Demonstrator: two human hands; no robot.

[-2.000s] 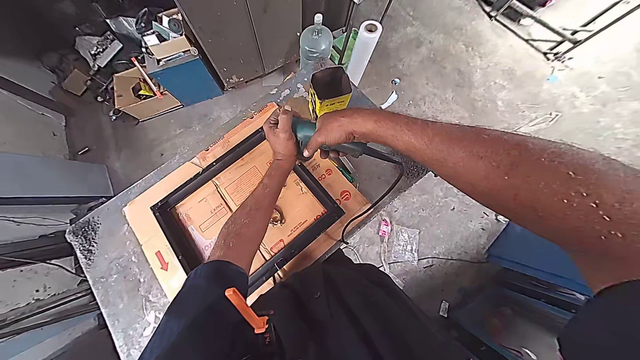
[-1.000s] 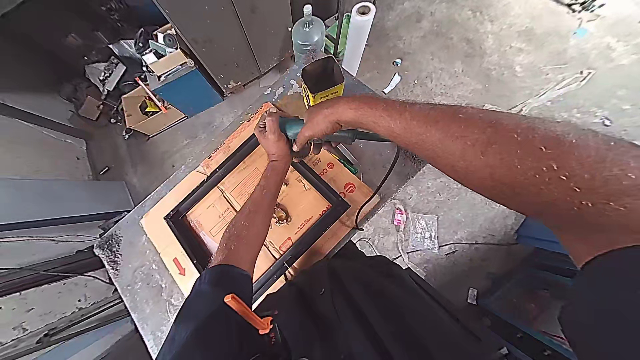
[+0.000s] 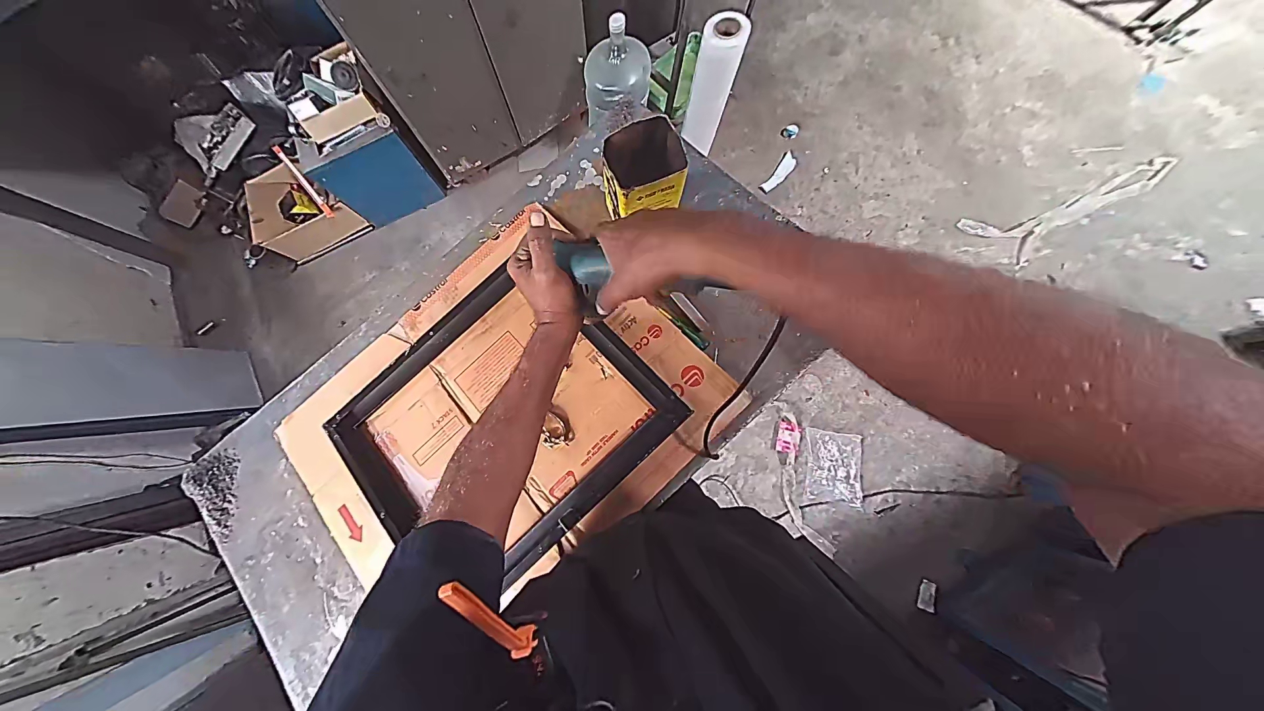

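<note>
A green corded power tool (image 3: 585, 265) is held over the far corner of a black rectangular frame (image 3: 390, 380). My right hand (image 3: 657, 255) is closed around its body. My left hand (image 3: 545, 281) grips its front end, with the thumb pointing away from me; the tool's working tip is hidden. The frame lies flat on printed cardboard (image 3: 314, 454) on the metal-topped table. Inside the frame, a small brownish metallic item (image 3: 556, 427) rests on the cardboard. The tool's black cord (image 3: 755, 370) loops down past the table's right edge.
A yellow square tin (image 3: 647, 188) stands open just beyond my hands. Behind the table are a large clear bottle (image 3: 617, 74) and a white roll (image 3: 716, 79). An opened carton (image 3: 301, 212) sits at the upper left. Plastic bags (image 3: 834, 466) and a cable lie on the floor at right.
The view has shifted slightly. Both hands stay on the power tool at the frame's far corner, and the frame keeps its place on the cardboard.
</note>
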